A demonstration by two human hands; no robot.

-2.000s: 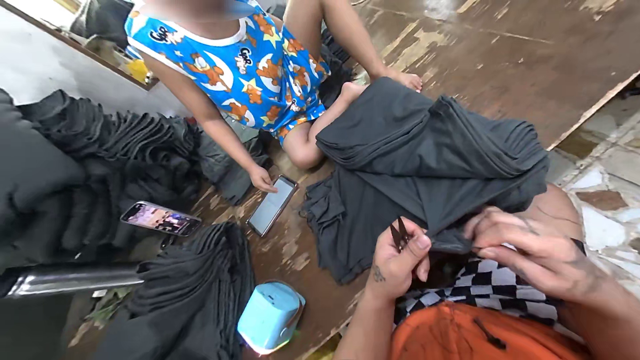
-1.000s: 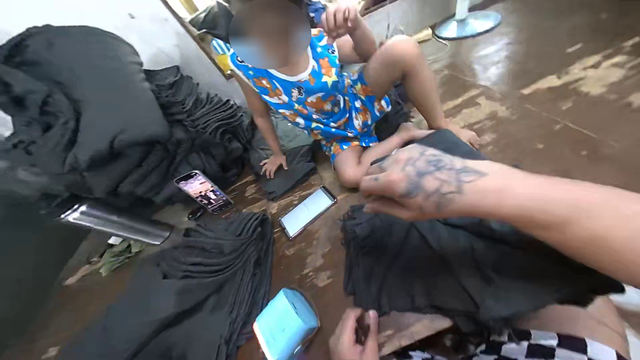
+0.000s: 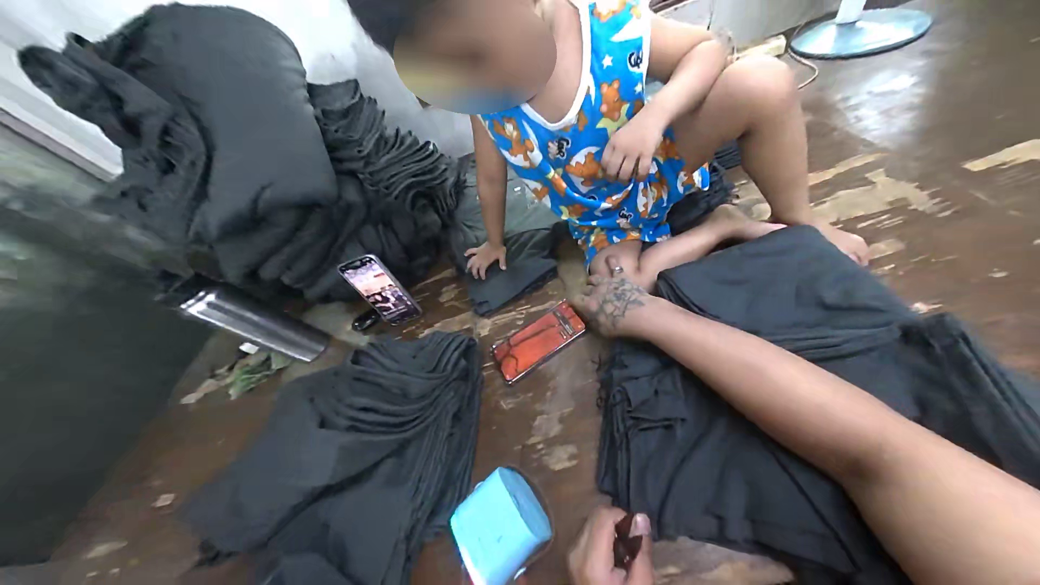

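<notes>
My left hand (image 3: 605,552), low in the view, is closed around dark thread snips (image 3: 627,543). My right hand (image 3: 613,305), tattooed on its back, reaches far forward to the right end of a phone (image 3: 539,341) with an orange picture, which lies on the worn brown floor. Its fingertips are partly hidden, so whether it grips anything cannot be told. Under my right forearm lies a stack of folded dark fabric (image 3: 715,439). Another dark fabric pile (image 3: 366,455) spreads on the left, with a light-blue device (image 3: 500,524) between the two piles.
A person in a blue patterned outfit (image 3: 601,146) sits just beyond my right hand, one hand on dark cloth (image 3: 512,276). A second phone (image 3: 379,288) stands propped near a metallic cylinder (image 3: 252,321). Large dark fabric heaps (image 3: 236,154) are at the back left; a round stand base (image 3: 861,32) is far right.
My right hand has left the dark fabric stack and moved forward to the phone. That phone's screen has turned from pale to orange. The seated person's raised hand has come down.
</notes>
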